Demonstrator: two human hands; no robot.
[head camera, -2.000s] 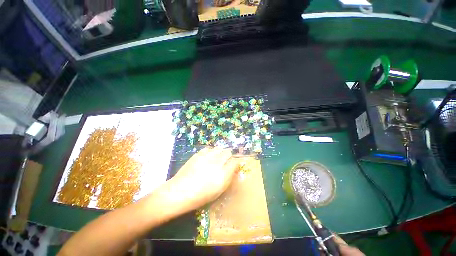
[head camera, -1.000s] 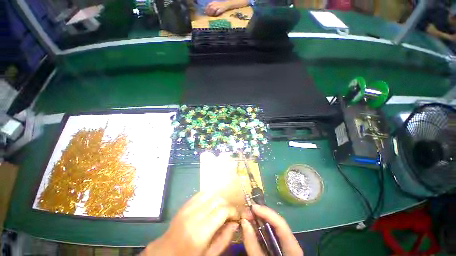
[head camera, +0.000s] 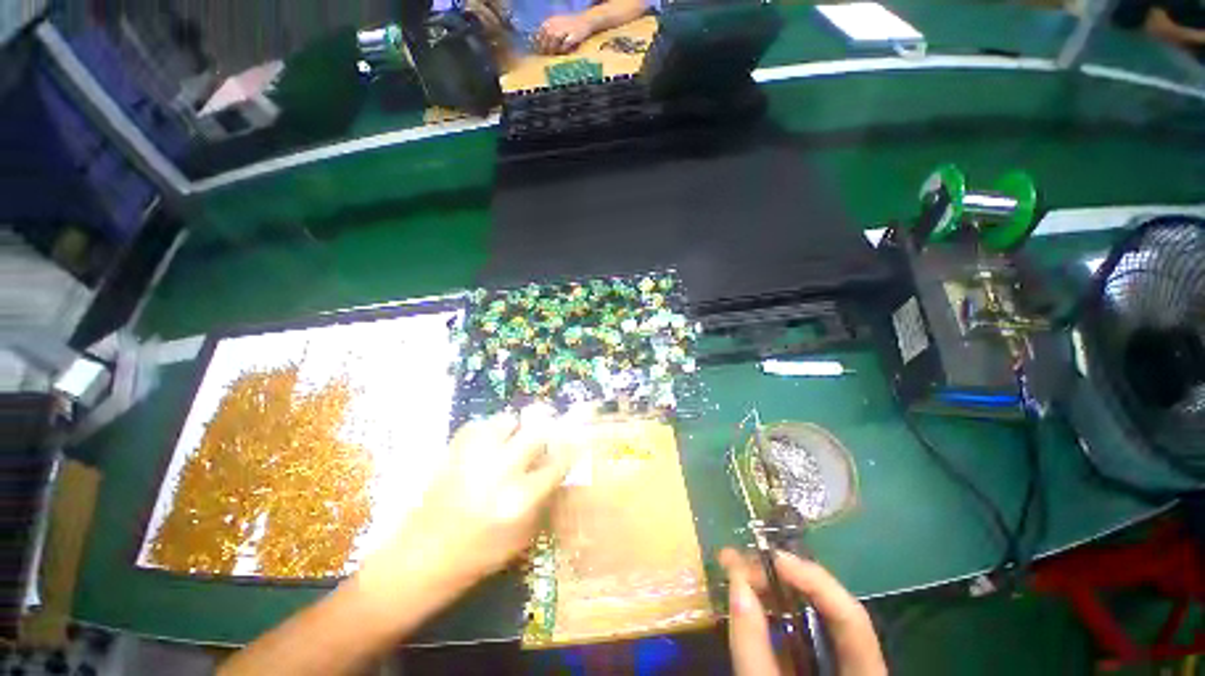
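Note:
The tan work plate (head camera: 628, 528) lies at the front edge of the bench, with small green pieces (head camera: 543, 581) along its left edge. My left hand (head camera: 496, 482) is over the plate's upper left corner, fingers towards the green pile; it is overexposed and I cannot tell whether it holds anything. My right hand (head camera: 806, 614) holds the black soldering iron (head camera: 785, 544), its tip and thin guide tube pointing up in front of the tip cleaner tub (head camera: 843, 482). A pile of small green and white assemblies (head camera: 575, 337) lies behind the plate.
A white tray (head camera: 410, 396) with a heap of gold slivers (head camera: 271, 475) is at left. A white stick (head camera: 802, 369) lies right of the pile. The solder feeder (head camera: 965, 330), green reel (head camera: 981, 207) and a fan (head camera: 1150, 343) are at right. A person's hand (head camera: 566, 32) shows opposite.
My left hand has moved up and away from my right hand, to the plate's upper left. My right hand has carried the iron right, off the plate towards the tub.

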